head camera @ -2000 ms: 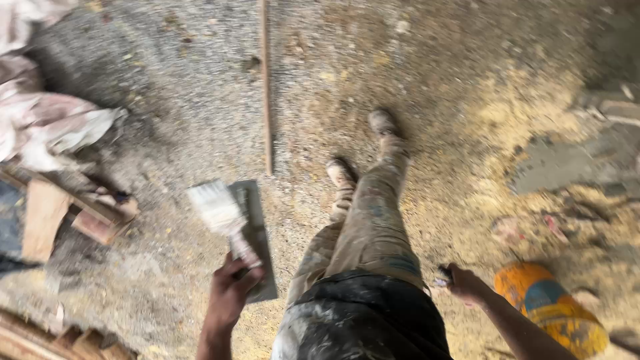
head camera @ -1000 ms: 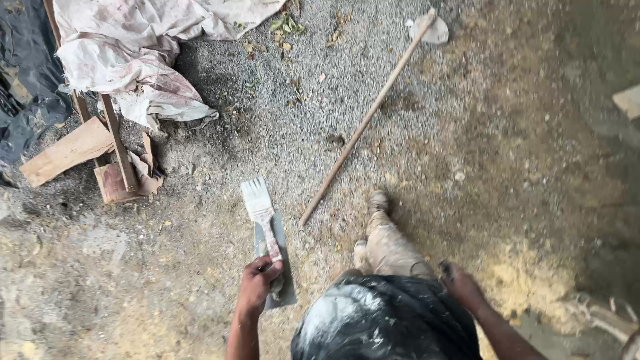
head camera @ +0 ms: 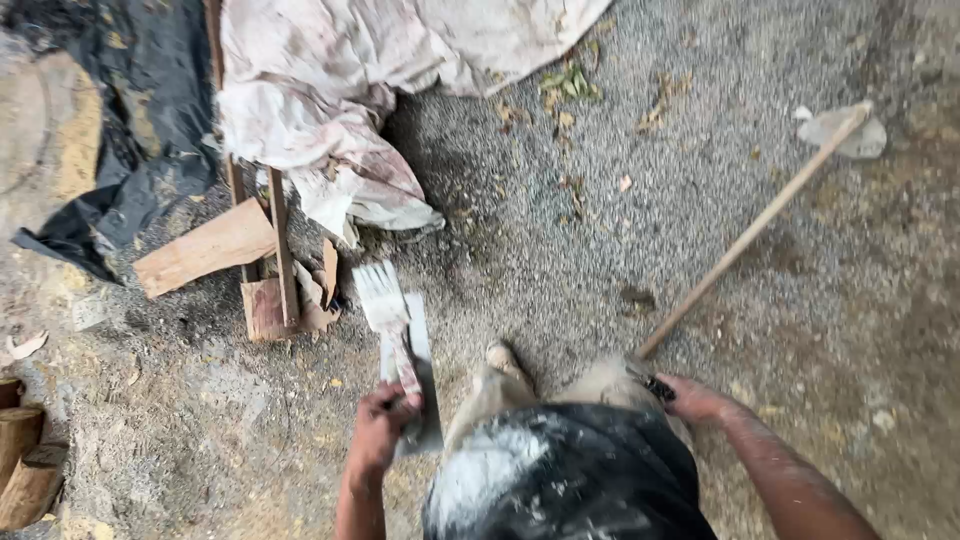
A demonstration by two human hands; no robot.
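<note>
My left hand is closed around the handle of a paintbrush with white, clumped bristles, and around a flat metal trowel that lies beneath the brush. Both tools point forward, away from my body. Beside my right thigh, my right hand is closed on a small dark object, blurred and too small to name. Close by on the ground, a long wooden pole runs from near that hand up to the right. Its far end lies over a pale translucent piece.
A stained white sheet and black plastic sheeting lie at the upper left. Wooden boards stick out below the sheet. Cut logs are at the lower left edge. The ground is gravel with scattered leaves.
The view has shifted over the ground, bringing the white sheet nearer and taking the orange-yellow container out of sight. The brush and trowel have stayed in my left hand.
</note>
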